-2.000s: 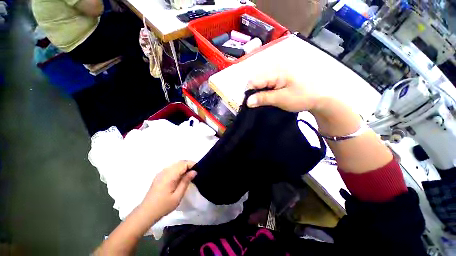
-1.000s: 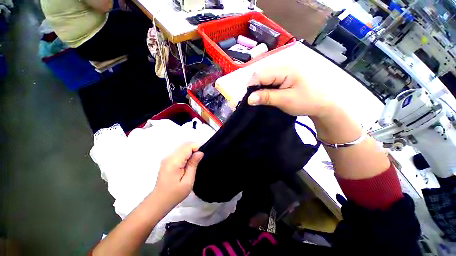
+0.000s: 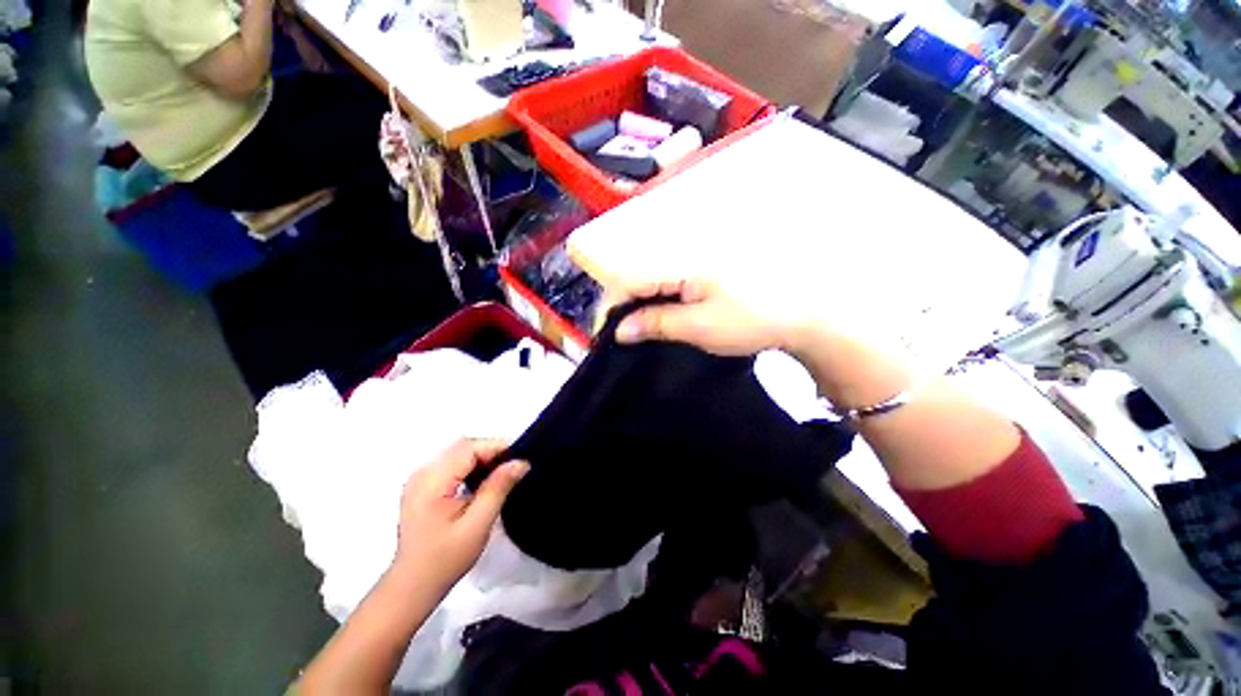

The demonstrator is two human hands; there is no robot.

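The black fabric part (image 3: 667,435) hangs between my two hands, its top edge stretched from lower left to upper right. My left hand (image 3: 456,510) pinches the lower left end of that edge. My right hand (image 3: 694,320) pinches the upper right end between thumb and fingers, near the corner of the white table. The white fabric part (image 3: 368,456) lies in a puffy heap below and left of the black cloth. Whether the two are joined there is hidden.
A deep red bin (image 3: 483,324) stands under the white heap. A red basket (image 3: 585,157) with rolls and a box is behind the white table (image 3: 830,218). A sewing machine (image 3: 1130,292) stands at right, dark plaid cloth (image 3: 1204,524) beside it. A person (image 3: 177,82) sits upper left.
My right hand has moved down and left with its end of the black cloth. My left hand has moved slightly down and left. The thin black loop by my right wrist no longer shows clearly.
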